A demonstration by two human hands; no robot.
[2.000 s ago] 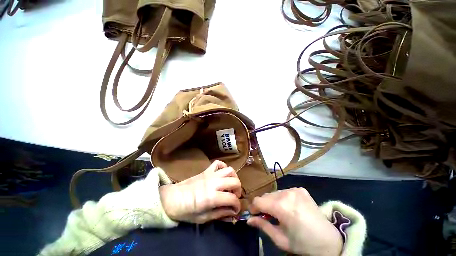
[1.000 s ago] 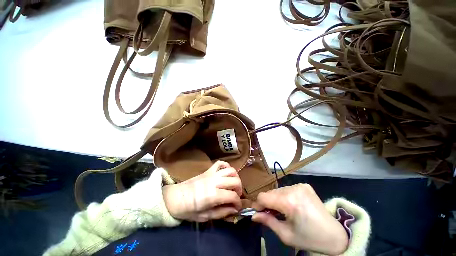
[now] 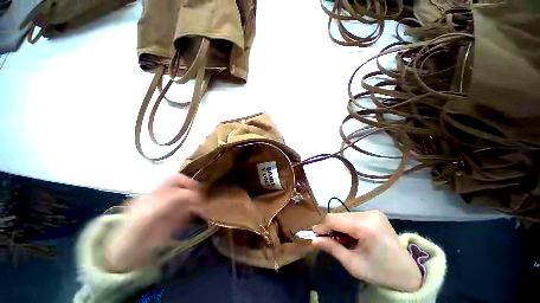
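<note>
A brown bag (image 3: 237,204) lies open at the table's front edge and over my lap, its mouth facing up. A white label (image 3: 270,175) with dark letters shows inside on the lining. A small shiny charm (image 3: 298,193) hangs at the bag's right side. My left hand (image 3: 163,210) is blurred at the bag's left rim; whether it grips the fabric cannot be told. My right hand (image 3: 364,245) holds thread snips (image 3: 307,235), silvery blades pointing left at the bag's lower right. The snips' handle is mostly hidden by the fingers.
Brown bags (image 3: 201,29) with hanging handles lie ahead on the white table (image 3: 77,112). A large pile of brown bags and looped straps (image 3: 438,112) fills the right side. More brown pieces (image 3: 77,18) lie at the far left. A dark apron covers my lap.
My left hand has let go of the bag's lower front and moved left and up. The bag's front rim now shows. My right hand has shifted slightly right with the snips.
</note>
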